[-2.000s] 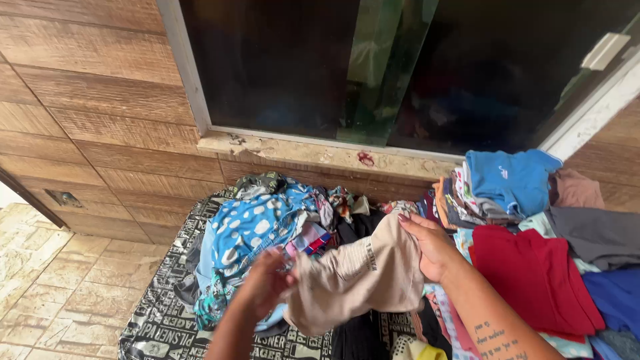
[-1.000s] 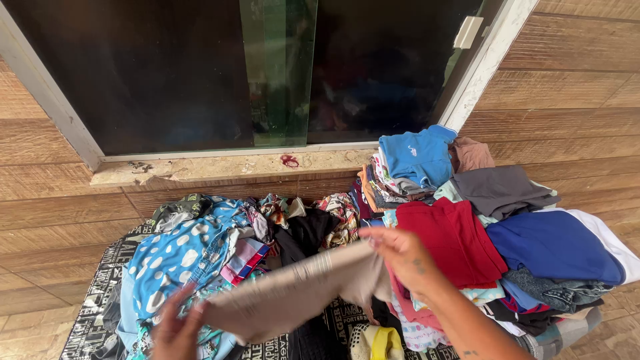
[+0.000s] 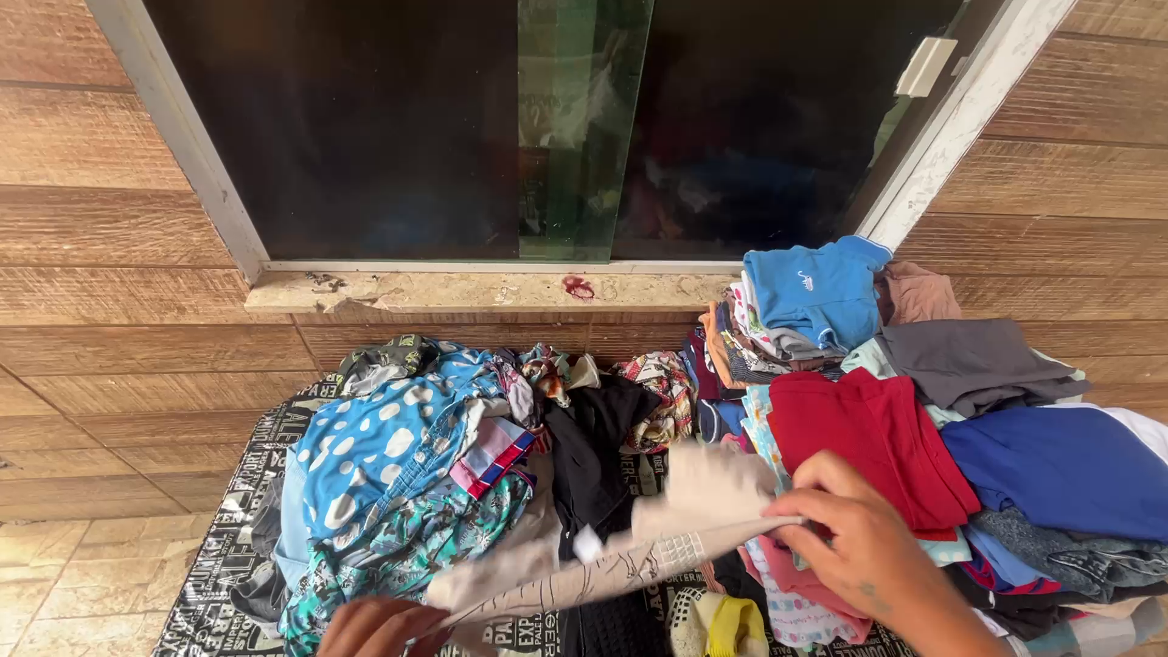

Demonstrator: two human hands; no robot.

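Note:
A beige printed garment (image 3: 607,570) hangs stretched between my two hands, above the middle of the cloth-covered surface. My left hand (image 3: 383,628) grips its lower left end, at the bottom of the view. My right hand (image 3: 844,529) pinches its right end between thumb and fingers. Beneath it lie black garments (image 3: 589,456) and a yellow and cream piece of clothing (image 3: 730,625). Loose clothes, with a blue polka-dot garment (image 3: 392,443) on top, are heaped at the left. Right of the garment, a folded red garment (image 3: 871,447) lies close to my right hand.
Folded stacks stand at the right, topped by a blue polo shirt (image 3: 812,287), a grey garment (image 3: 981,360) and a dark blue garment (image 3: 1068,465). Behind are a stone window sill (image 3: 438,290), a sliding glass window (image 3: 365,128) and a wood-look wall (image 3: 100,228). Black-and-white lettered fabric (image 3: 228,538) covers the surface.
The beige garment has been turned in my hands; its outside showed earlier, and now a printed part with dark lines shows along its lower edge. Both hands still hold it. The view has swung right.

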